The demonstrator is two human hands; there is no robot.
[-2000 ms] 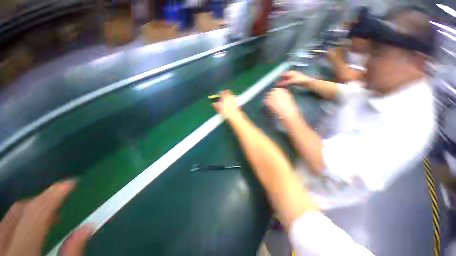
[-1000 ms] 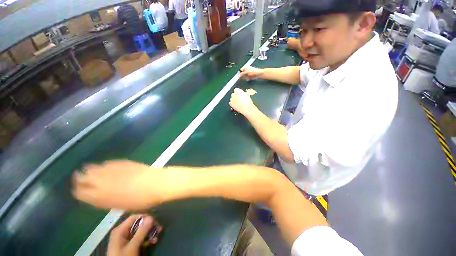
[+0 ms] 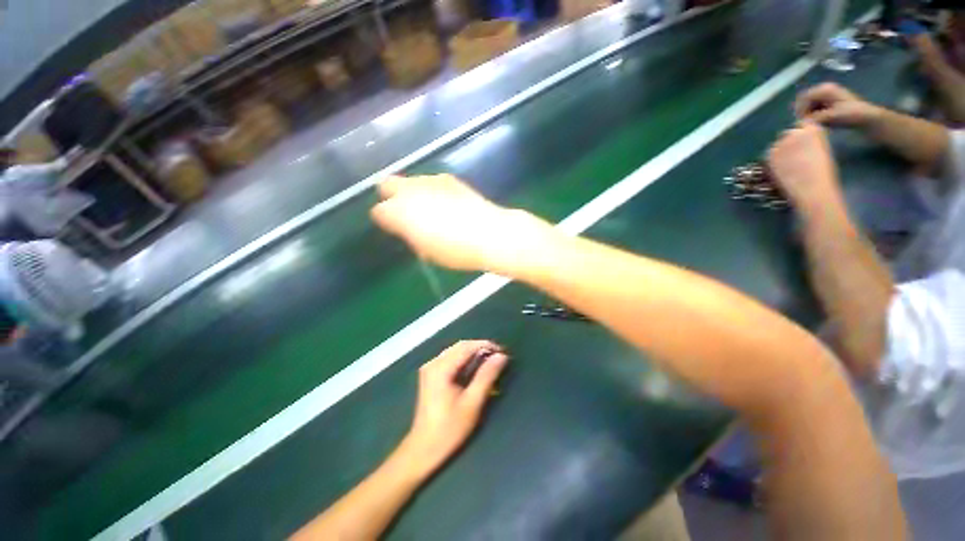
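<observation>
My left hand [image 3: 453,396] is over the green bench top [image 3: 593,423], near side of the white rail [image 3: 349,375]. It holds a small dark electronic unit [image 3: 478,365] between thumb and fingers. My right hand [image 3: 466,224] reaches across the rail over the green belt [image 3: 317,333], fingers bent together; whether it grips anything cannot be told. A thin pale strip [image 3: 432,280] shows below it, between hand and rail. Dark tweezers [image 3: 552,312] lie on the bench, partly hidden under my right forearm.
At right, a neighbouring worker's hands [image 3: 804,159] work beside a pile of small dark, shiny components [image 3: 753,185]. A small item [image 3: 738,66] is on the belt farther up. Cartons [image 3: 485,44] stand beyond the line, and a person in a white cap [image 3: 58,280] is at far left.
The view has swung left. My right hand is now farther out over the belt, no longer close above my left hand. My left hand still holds the dark unit, now fully in view.
</observation>
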